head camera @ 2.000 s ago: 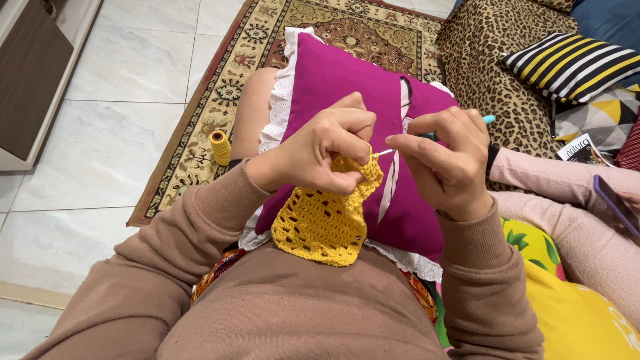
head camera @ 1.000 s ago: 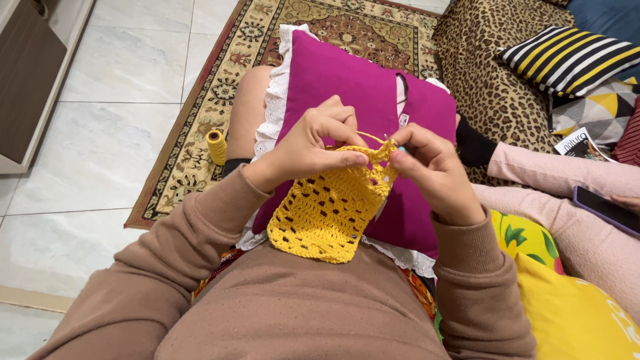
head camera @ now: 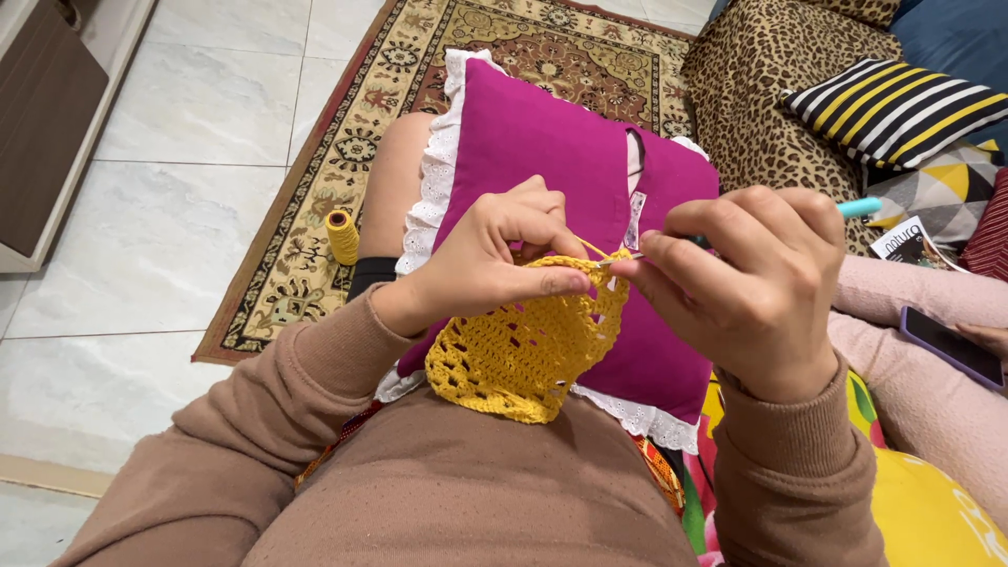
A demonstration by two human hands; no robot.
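A yellow crocheted piece [head camera: 520,358] with an openwork edge hangs over my lap. My left hand [head camera: 500,256] pinches its top edge between thumb and fingers, and a strand of yellow yarn [head camera: 591,247] runs from near the forefinger to the stitches. In my right hand [head camera: 740,276] is a crochet hook [head camera: 858,208] with a turquoise handle; its metal tip is at the top right edge of the piece, close to my left thumb. Beneath both hands lies a magenta cushion [head camera: 543,150] with a white lace frill. The cone of yellow yarn [head camera: 342,238] stands left of my leg.
A patterned rug [head camera: 354,150] covers part of the tiled floor, with a dark cabinet [head camera: 47,118] at the far left. To the right, another person's legs [head camera: 906,370] and hand with a phone [head camera: 953,346] are close by. Striped and geometric cushions [head camera: 906,110] rest behind them.
One second ago my right fingers were at the work's edge, with the hook mostly hidden. Now that hand is turned and farther right, showing the turquoise handle. The left hand keeps hold of the piece.
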